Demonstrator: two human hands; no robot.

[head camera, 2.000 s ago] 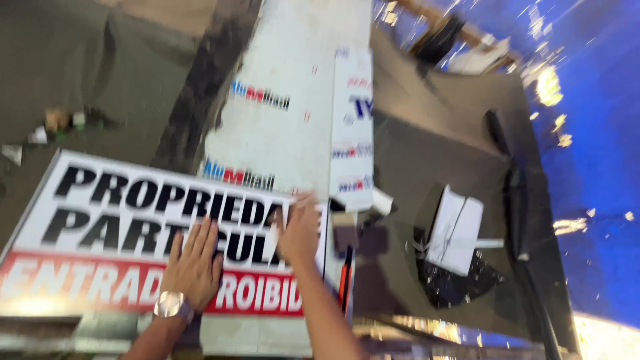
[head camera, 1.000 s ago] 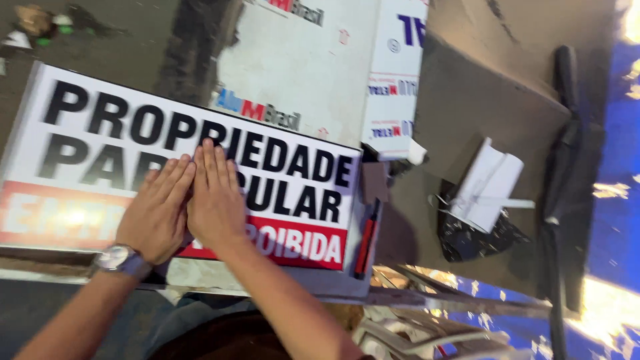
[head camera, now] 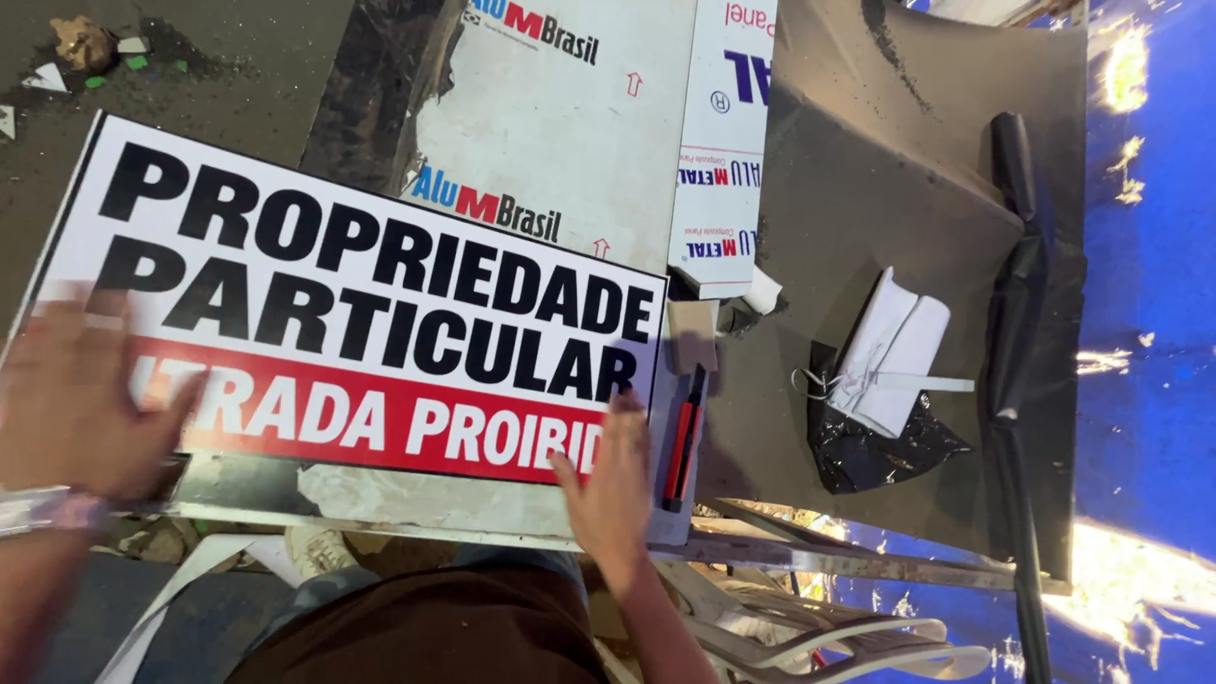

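A rectangular sign panel (head camera: 380,313) with black lettering on white and a red band below lies tilted on a worktable. My left hand (head camera: 81,399), blurred and wearing a wristwatch (head camera: 47,510), is spread over the panel's left end. Over its lower right corner is my right hand (head camera: 608,475), fingers apart. Neither hand grips anything. Just right of the panel lie a red and black utility knife (head camera: 682,446) and a small tan block (head camera: 693,334). Behind the panel is a board in printed protective film (head camera: 560,114), with a narrower printed strip (head camera: 719,142) along its right side.
Folded white material tied with a strip (head camera: 898,356) rests on a black plastic bag (head camera: 841,461) at right. A black roll (head camera: 1016,313) lies near the table's right edge. Scraps and a brown lump (head camera: 84,44) are at upper left. White plastic chairs (head camera: 836,636) stand below.
My hands were close together on the middle of the panel a second ago; now they are apart, the left toward its left end and the right toward its lower right corner.
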